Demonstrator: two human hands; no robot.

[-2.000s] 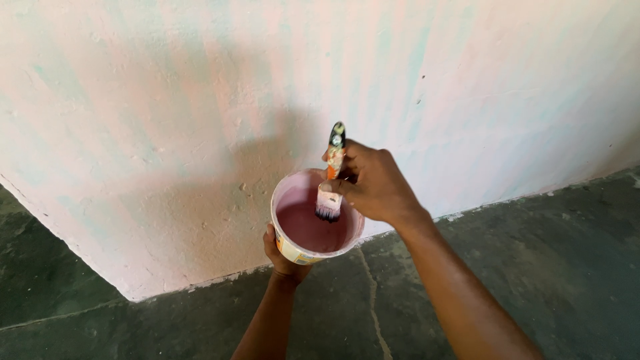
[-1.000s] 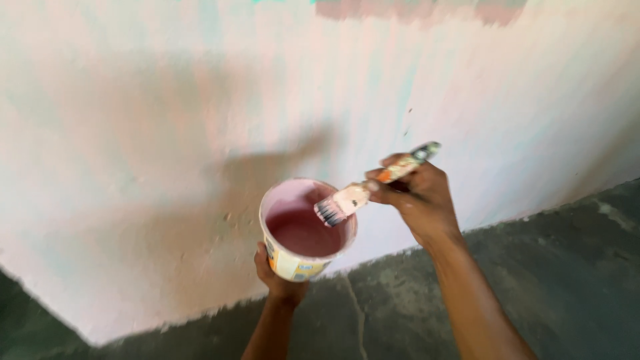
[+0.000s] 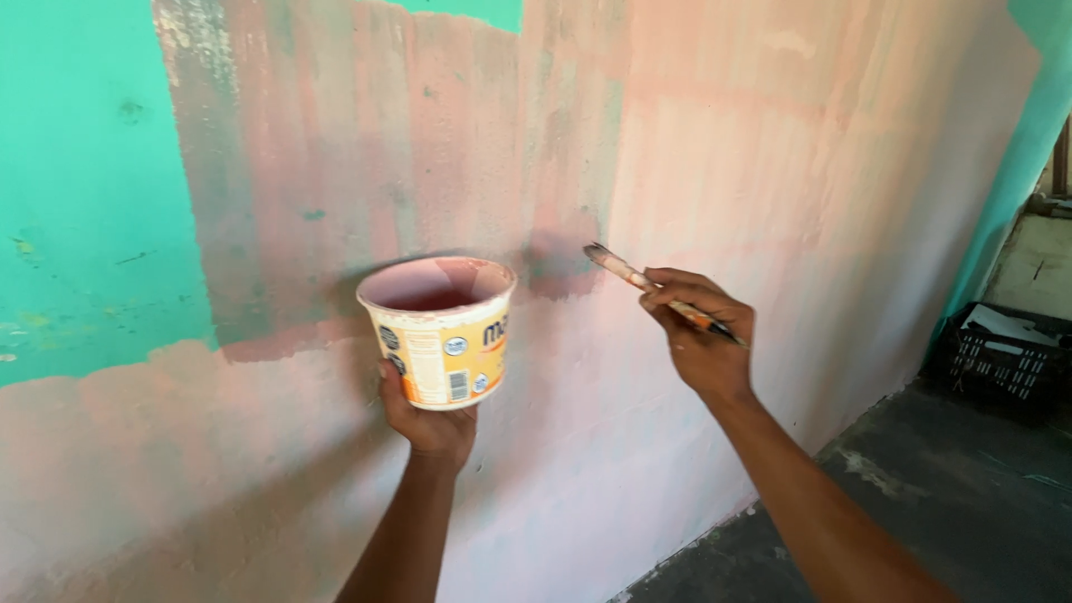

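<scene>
My left hand (image 3: 431, 423) supports a plastic tub (image 3: 440, 360) from below, its fingers around the lower left side; pink paint (image 3: 435, 300) shows inside and the outer side bears printing. To the right of the tub, my right hand (image 3: 708, 327) grips a paint-smeared paintbrush (image 3: 624, 270) by its handle, bristles pointing up and left. The bristle tip is close to the wall (image 3: 712, 184), at the edge of a darker pink area; whether it touches, I cannot tell. Bright turquoise paint (image 3: 84, 193) covers the wall's upper left, with streaky pink beside and below it.
A black plastic crate (image 3: 1005, 352) with pale material in it stands on the dark floor (image 3: 946, 469) at the right, by a turquoise wall edge (image 3: 997, 201). The floor meets the wall along a slanting line at the lower right.
The brush was over the tub's opening and is now out to its right, near the wall. The view has swung up, bringing in turquoise wall. Both hands keep their holds.
</scene>
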